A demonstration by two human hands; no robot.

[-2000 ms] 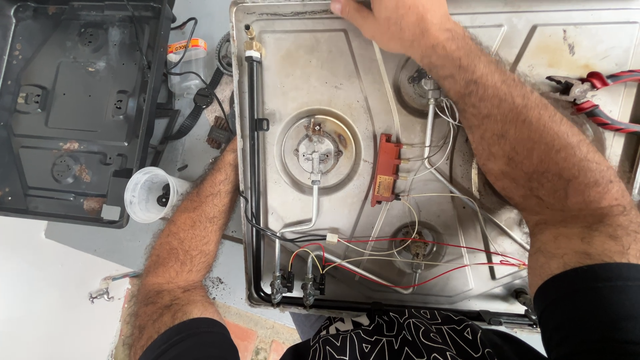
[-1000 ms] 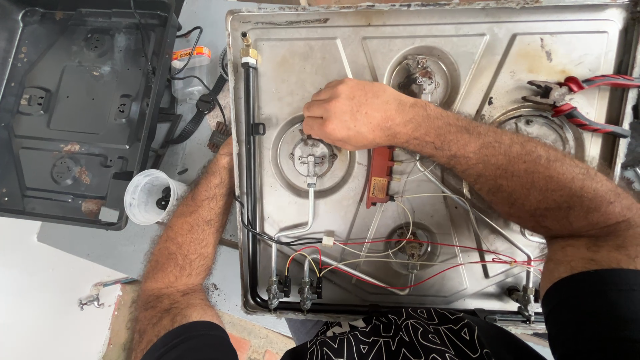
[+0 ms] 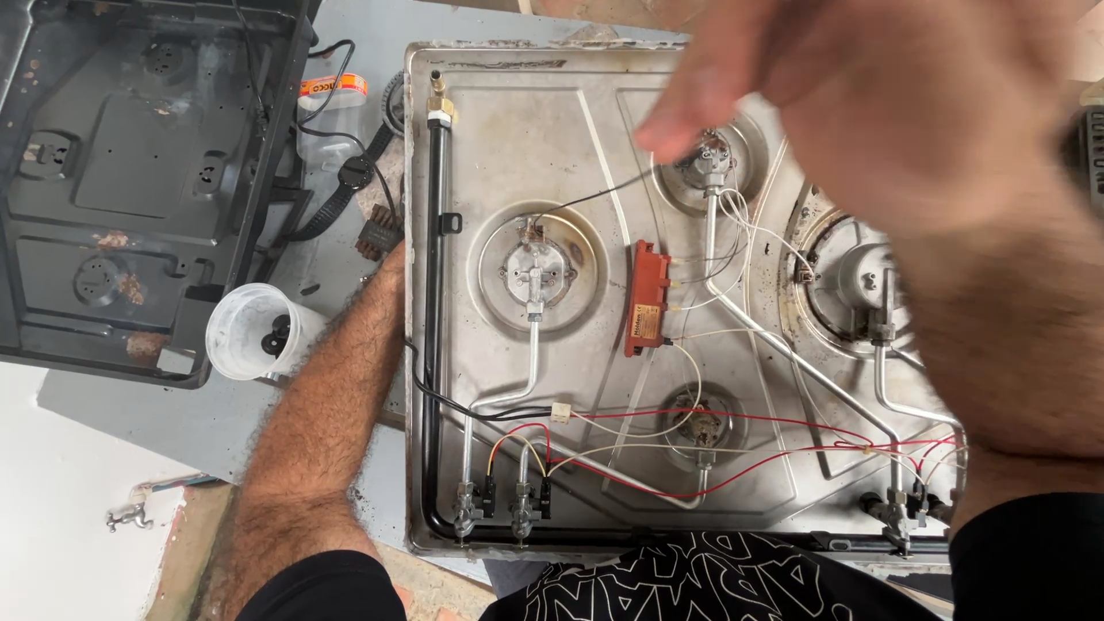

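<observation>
An upturned metal gas cooktop (image 3: 509, 129) lies in front of me. My right hand (image 3: 862, 112), close to the camera and blurred, is over its upper right; whether it holds anything is unclear. A thin dark wire (image 3: 595, 197) runs from the left burner base (image 3: 536, 269) towards my thumb; contact is unclear. A red ignition module (image 3: 647, 297) with several leads sits mid-panel, right of that burner. Another burner base (image 3: 711, 159) is just below my thumb. My left forearm (image 3: 332, 388) reaches to the cooktop's left edge, and that hand is hidden.
A black stove panel (image 3: 138, 172) lies at left. Beside it are a white plastic cup (image 3: 250, 332) with small black parts, a clear container (image 3: 332, 129), a wristwatch (image 3: 354, 172) and a brush (image 3: 377, 233). Metal gas pipes (image 3: 785, 349) and red wires (image 3: 733, 483) cross the cooktop.
My right hand has moved from the left burner up and to the right, closer to the camera. The red-handled pliers seen earlier at upper right are now hidden. My left forearm stays at the left edge.
</observation>
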